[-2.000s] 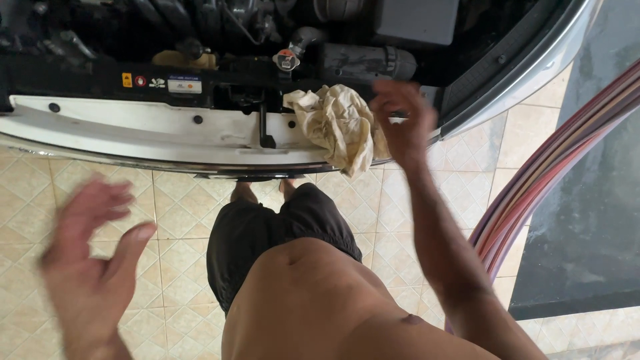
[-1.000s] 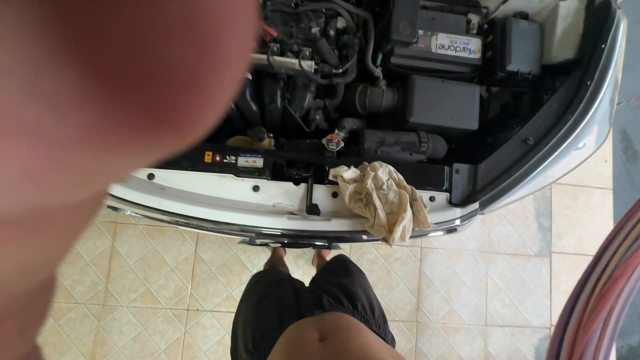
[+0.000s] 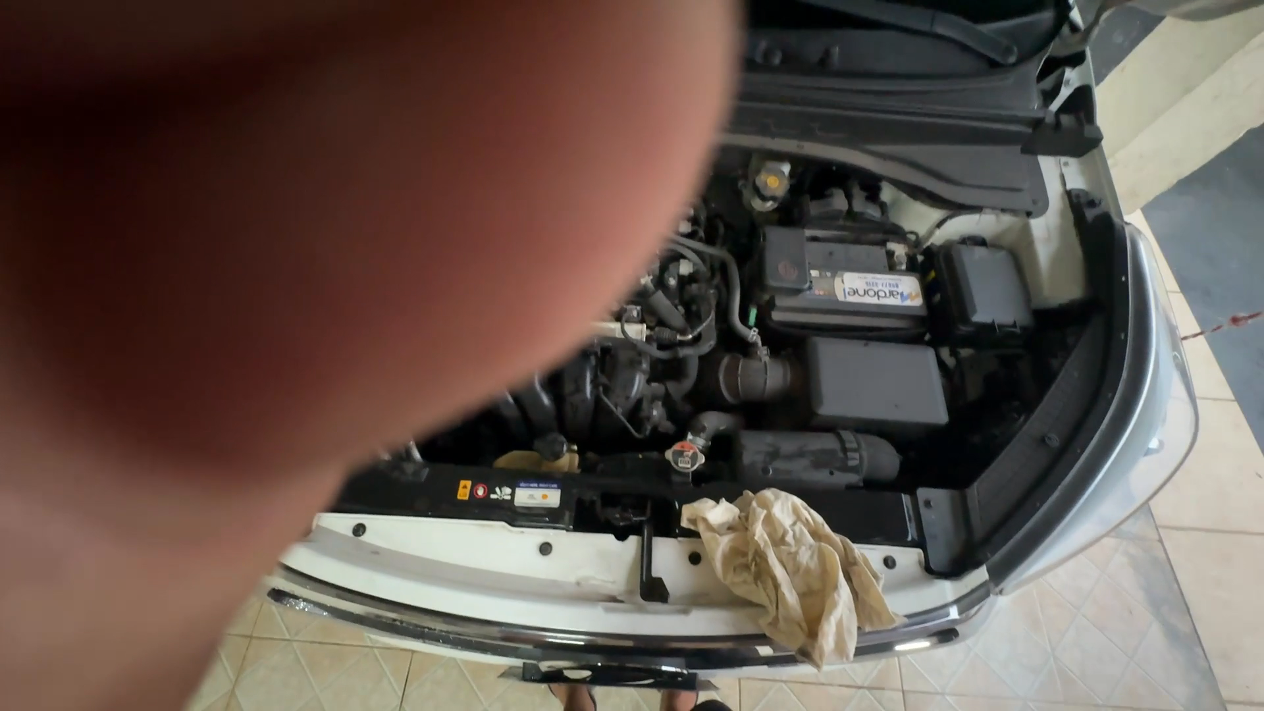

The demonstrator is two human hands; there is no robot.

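A blurred hand (image 3: 395, 217), apparently my left, fills the upper left of the head view, very near the camera; its fingers cannot be made out, nor whether it holds anything. My right hand is out of view. A crumpled beige cloth (image 3: 790, 573) lies over the white front panel (image 3: 444, 563) of a car with its hood raised. Just behind the cloth are the radiator cap (image 3: 684, 455) and a black ribbed air duct (image 3: 815, 456). The black hood latch lever (image 3: 649, 563) is left of the cloth.
The engine bay holds a car battery (image 3: 844, 281), a black fuse box (image 3: 983, 286) and an air filter housing (image 3: 877, 380). A headlight (image 3: 1150, 425) edges the right side. Below, my feet (image 3: 676, 699) stand on the tiled floor (image 3: 444, 681) by the bumper.
One hand, apparently my left, has come up close to the camera. My right hand, beside the cloth two seconds ago, has left the view. The view has shifted toward the engine bay.
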